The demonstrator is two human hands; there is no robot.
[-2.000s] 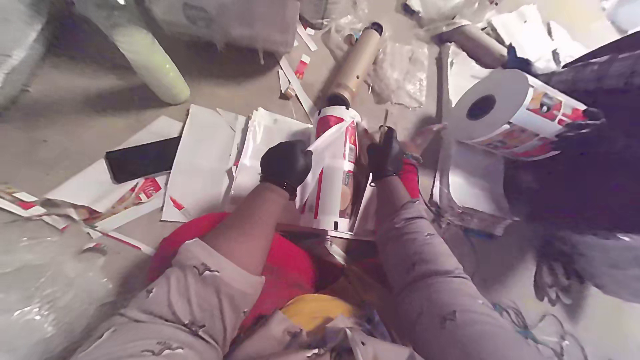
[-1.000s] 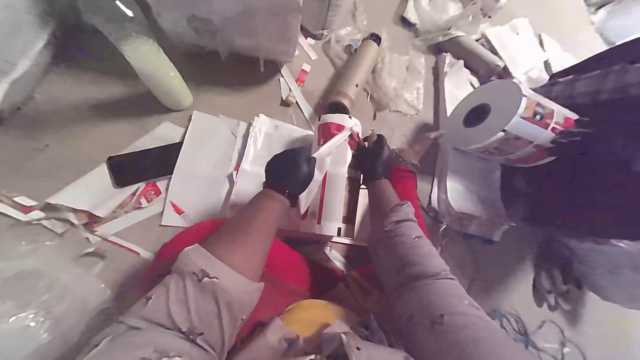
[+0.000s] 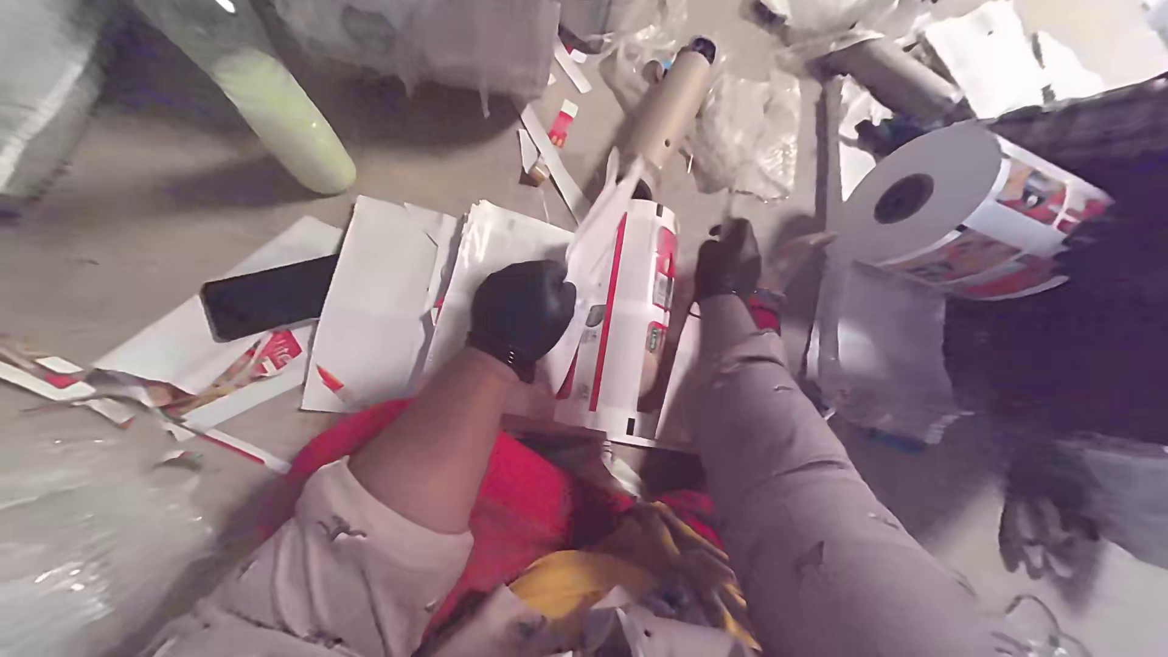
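A roll of printed packaging film (image 3: 630,319), white with red, lies lengthwise before me, its far end beside a brown cardboard core tube (image 3: 671,114). My left hand (image 3: 522,315), in a black glove, is closed on a loose white strip of film (image 3: 593,242) at the roll's left side. White sheets (image 3: 497,237) lie beside and under that hand. To the right of the roll is my right hand (image 3: 728,260), also gloved in black, apart from the film. Its fingers are curled around something thin that points away from me; what it is cannot be made out.
A larger printed film roll (image 3: 922,205) lies at the right, next to dark fabric (image 3: 1068,365). A black phone-like slab (image 3: 269,297) rests on white sheets at the left. Film scraps (image 3: 219,392), clear plastic wrap (image 3: 748,128) and a greenish wrapped roll (image 3: 287,119) are on the floor. A dark glove (image 3: 1045,516) lies lower right.
My right hand has moved from the roll's right edge out to the right, away from it. The white strip by my left hand now stands up over the roll's far end.
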